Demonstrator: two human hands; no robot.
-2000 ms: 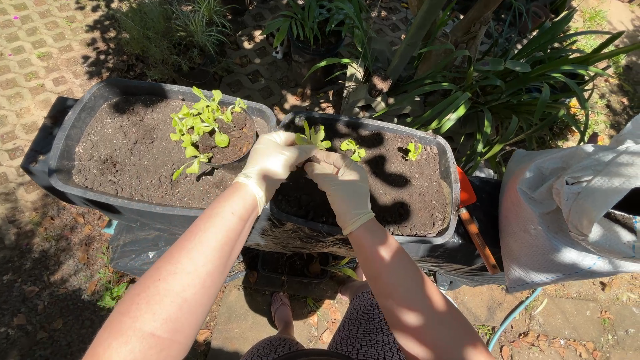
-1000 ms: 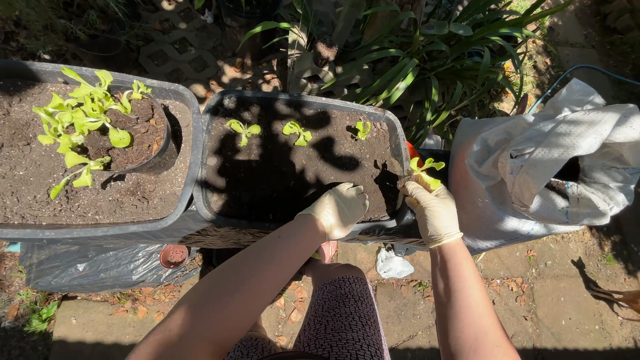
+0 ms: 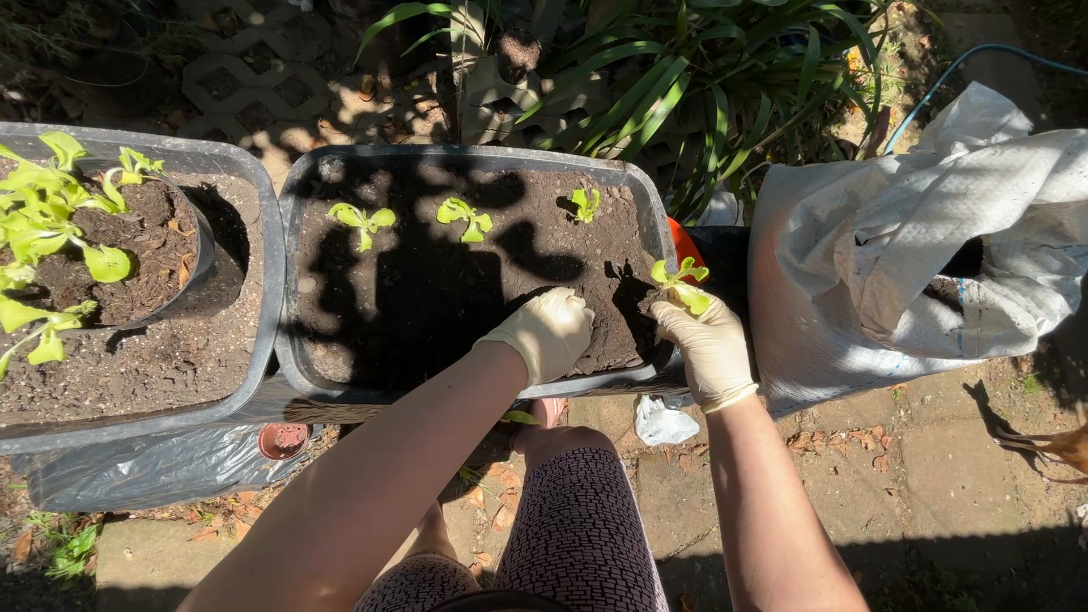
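Note:
My left hand [image 3: 548, 333], in a cream glove, rests with curled fingers on the dark soil near the front edge of a black rectangular planter [image 3: 416, 153]. Whether it grips anything is hidden. My gloved right hand [image 3: 705, 340] pinches a lettuce seedling [image 3: 684, 285] by its root clump over the planter's right rim. Planted along the back half of the soil are a seedling at left [image 3: 363, 223], one in the middle [image 3: 465, 219] and one at right [image 3: 585, 205]. In the left planter [image 3: 255, 289], a round black pot [image 3: 204, 246] holds several light-green seedlings.
A white woven sack [image 3: 816, 272] stands right of the planters, with an orange tool part [image 3: 684, 242] between. Strappy green plants [image 3: 663, 93] grow behind. Black plastic [image 3: 170, 463], a small brown pot [image 3: 283, 441] and a white plastic bag [image 3: 664, 421] lie in front, above paving.
Since two seconds ago, my hands have parted and moved right from the planter's left side. A seedling is now in my right hand. The view has shifted right.

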